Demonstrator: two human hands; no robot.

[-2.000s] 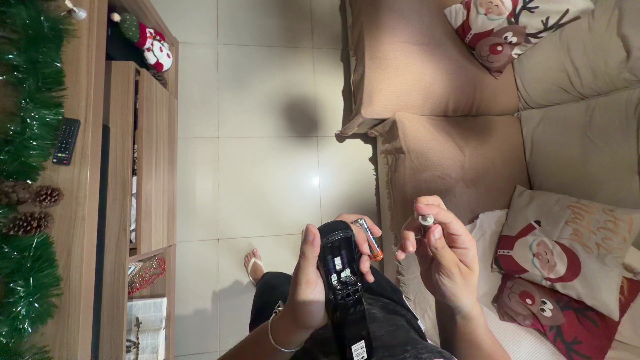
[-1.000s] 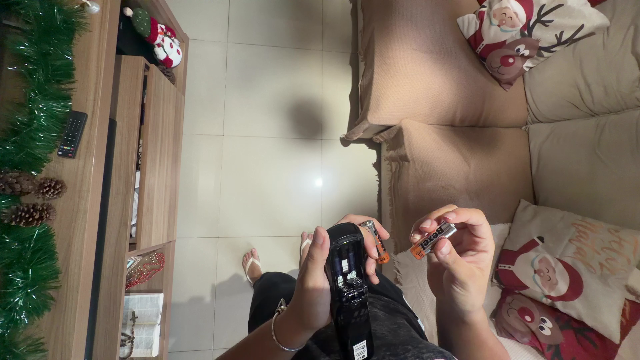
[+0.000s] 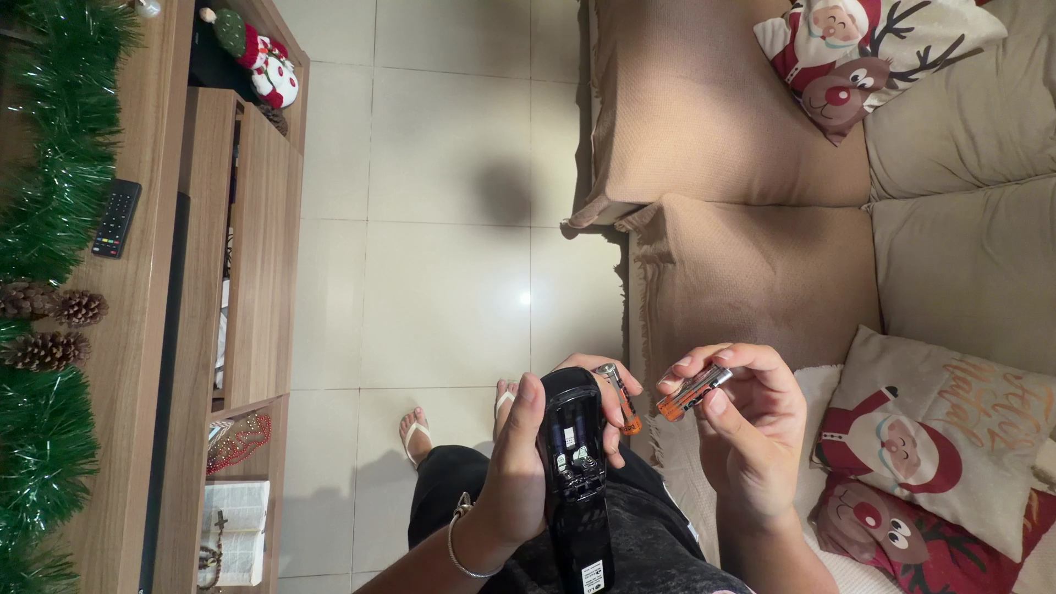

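Note:
My left hand (image 3: 524, 462) is closed around a black remote control (image 3: 580, 511), held upright with its battery compartment (image 3: 573, 441) uncovered and facing me. Between the fingers of that same hand, at the remote's right side, is an orange and silver AA battery (image 3: 619, 398). To the right, my right hand (image 3: 747, 421) pinches a second orange and silver battery (image 3: 695, 392) between thumb and fingers, tilted and apart from the remote. Metal contacts show inside the compartment; whether the compartment holds any battery I cannot tell.
A wooden cabinet (image 3: 264, 272) on the left bears green tinsel (image 3: 62, 148), pine cones (image 3: 80, 308) and another remote (image 3: 116, 219). A snowman figure (image 3: 272, 74) and an open book (image 3: 233, 528) sit on its shelves. A beige sofa (image 3: 742, 272) with Christmas cushions (image 3: 899, 437) is at right; floor tiles (image 3: 445, 297) lie between.
The battery in my right hand was seen nearly end-on two seconds ago and now shows its length. Since one second ago, that hand has shifted slightly. My left hand keeps its hold on the remote.

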